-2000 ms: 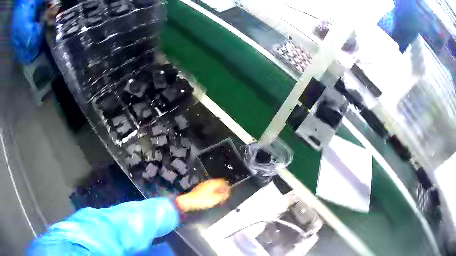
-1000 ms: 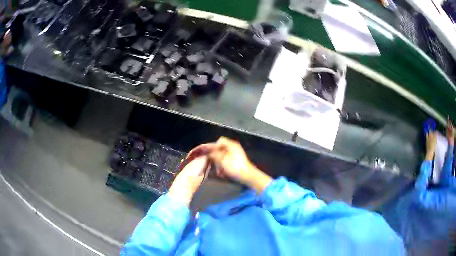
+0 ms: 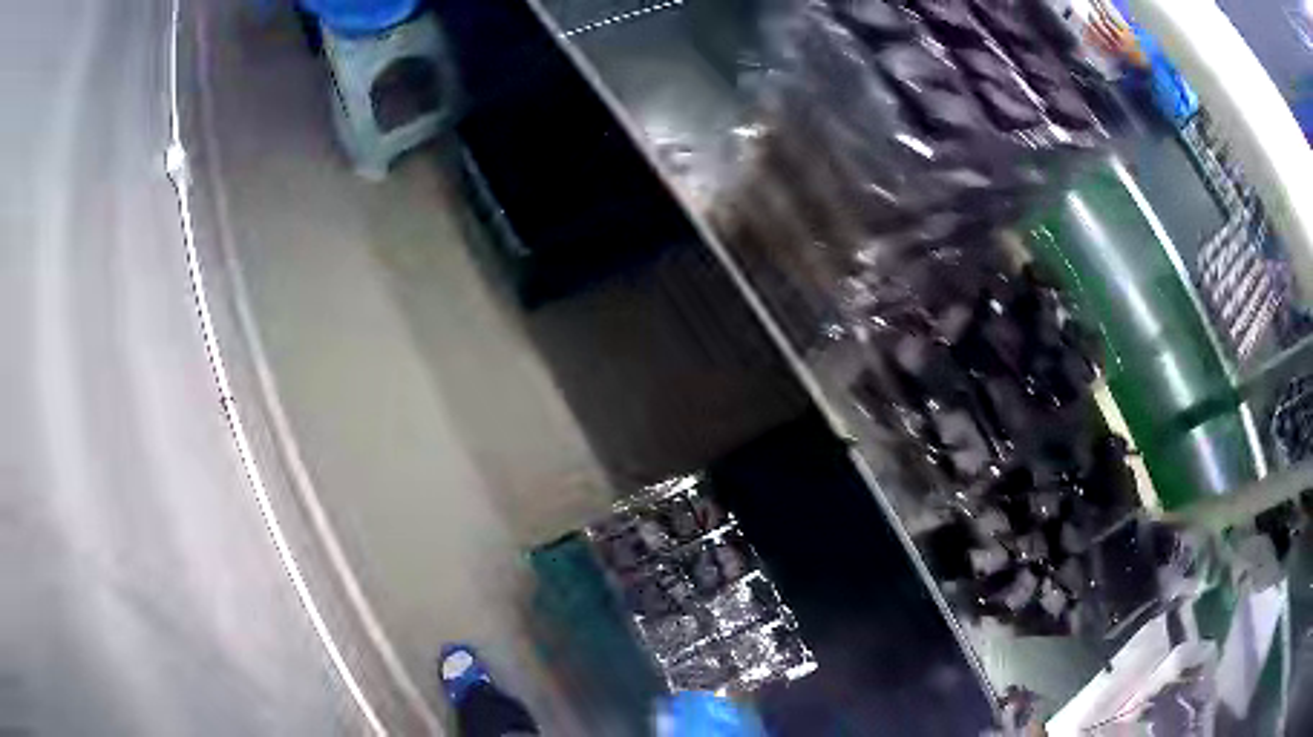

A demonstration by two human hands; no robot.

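Observation:
Neither of my hands is in the picture. A patch of blue cloth (image 3: pixel 709 714) shows at the bottom edge; I cannot tell whether it is sleeve or smock. Nearest below me, a dark green crate (image 3: pixel 583 619) stands on the floor, with black parts in shiny plastic wrap (image 3: pixel 706 583) in it. Loose black parts (image 3: pixel 1008 554) lie heaped on the bench at the right, blurred. A white sheet (image 3: pixel 1123 691) with what looks like a housing on it is cut off at the lower right.
The bench edge (image 3: pixel 778 338) runs diagonally down the picture. The green conveyor (image 3: pixel 1138 317) is beyond it. A plastic stool (image 3: pixel 386 94), with blue cloth above it, stands at the upper left. A blue shoe (image 3: pixel 459 668) is on the floor. Another person's arm (image 3: pixel 1159 72) shows at the upper right.
The view has swung left and turned towards the floor. Both hands, seen together a second ago, have left the picture. The housing has shifted to the lower right edge.

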